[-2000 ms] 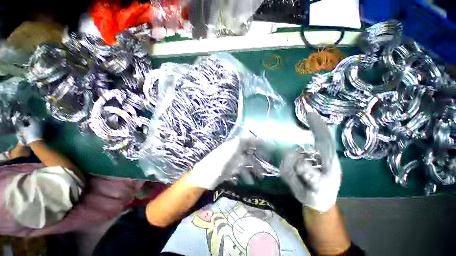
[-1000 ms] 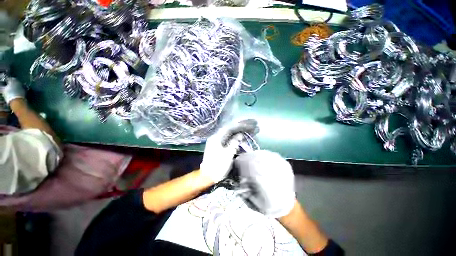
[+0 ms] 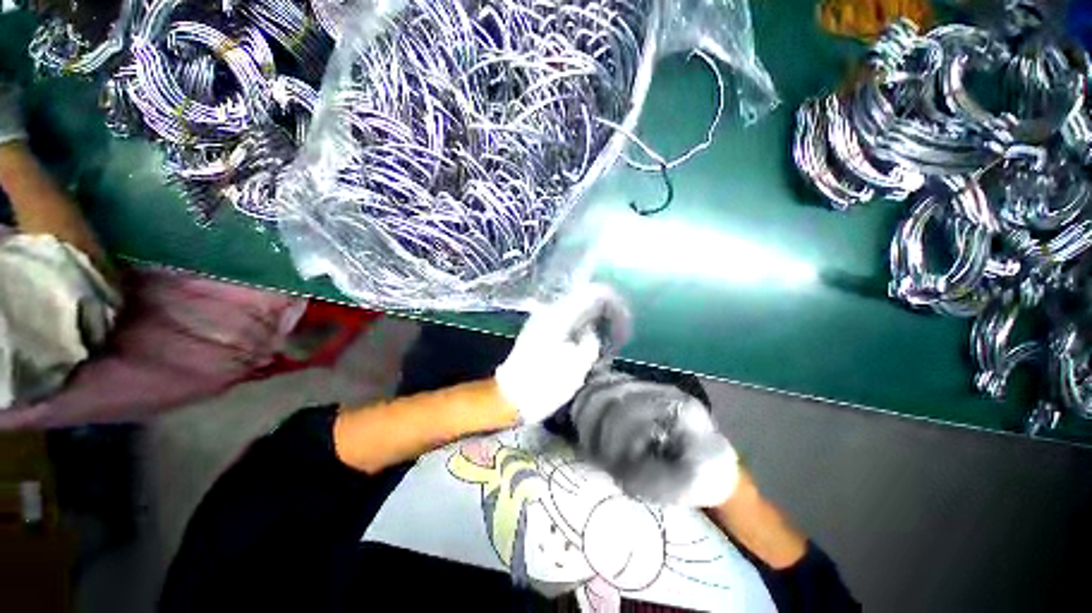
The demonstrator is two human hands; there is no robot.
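My left hand (image 3: 560, 357), in a white glove with grey fingers, is curled just off the bench's front edge. My right hand (image 3: 653, 441), in a similar glove, is close beside it, lower and to the right, over my shirt front. Both are blurred, and what is between the fingers cannot be made out. A clear poly bag of loose wire parts (image 3: 467, 144) lies open on the bench in front of me. An open wire ring (image 3: 719, 108) lies partly outside the bag's right side, with a small dark hook (image 3: 654, 206) below it.
Heaped wire bundles lie on the left (image 3: 198, 72) and right (image 3: 946, 246) of the green bench (image 3: 766, 323). Orange rubber bands (image 3: 872, 17) are at the back, cut by the top edge. A neighbour's arm (image 3: 46, 198) and pink clothing are at the left.
The view has tilted down and moved closer, so the bench's back edge is out of view. My hands have come back from above the bench and together; the wires seen between them are no longer distinguishable.
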